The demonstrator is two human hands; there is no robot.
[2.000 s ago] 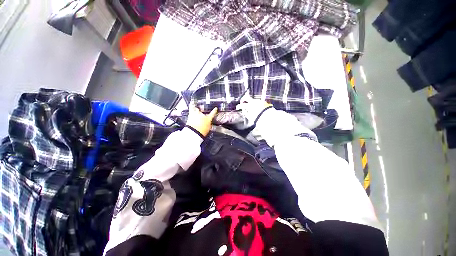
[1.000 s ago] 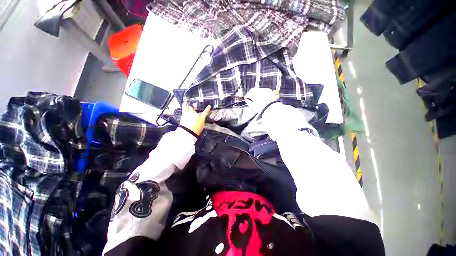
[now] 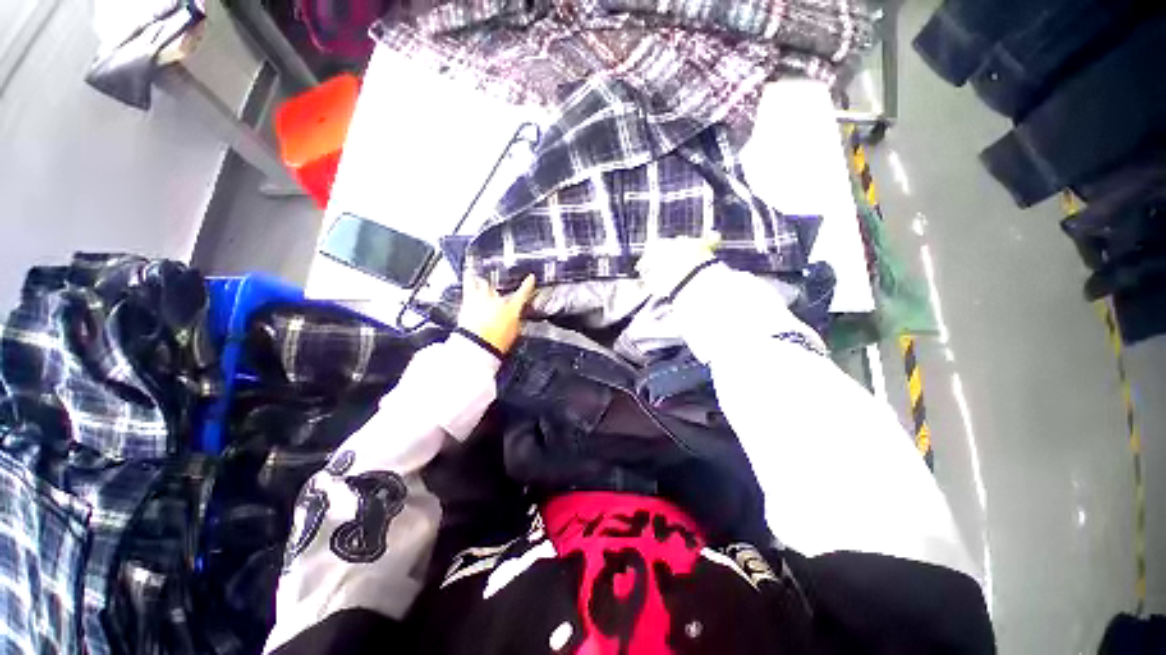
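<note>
A navy and white plaid garment [image 3: 601,211] lies on the white table in front of me, its folded edge towards me. My left hand [image 3: 494,311] pinches the left part of that edge between thumb and fingers. My right hand [image 3: 675,262] is on the edge further right, its fingers closed at the cloth. A small yellowish tip shows beside the right fingers; I cannot tell what it is. Pale grey lining [image 3: 591,302] shows below the edge between my hands. Dark denim [image 3: 575,397] hangs below it over my lap.
A phone [image 3: 379,250] and a thin black hanger [image 3: 476,211] lie left on the white table [image 3: 422,115]. Tweed-like checked garments [image 3: 639,45] lie at the far end. Plaid garments [image 3: 96,371] and a blue crate [image 3: 230,333] are at left, an orange-red bin [image 3: 316,134] beyond.
My right hand has shifted a little right along the plaid edge. My left hand keeps its hold. The whole view has moved slightly.
</note>
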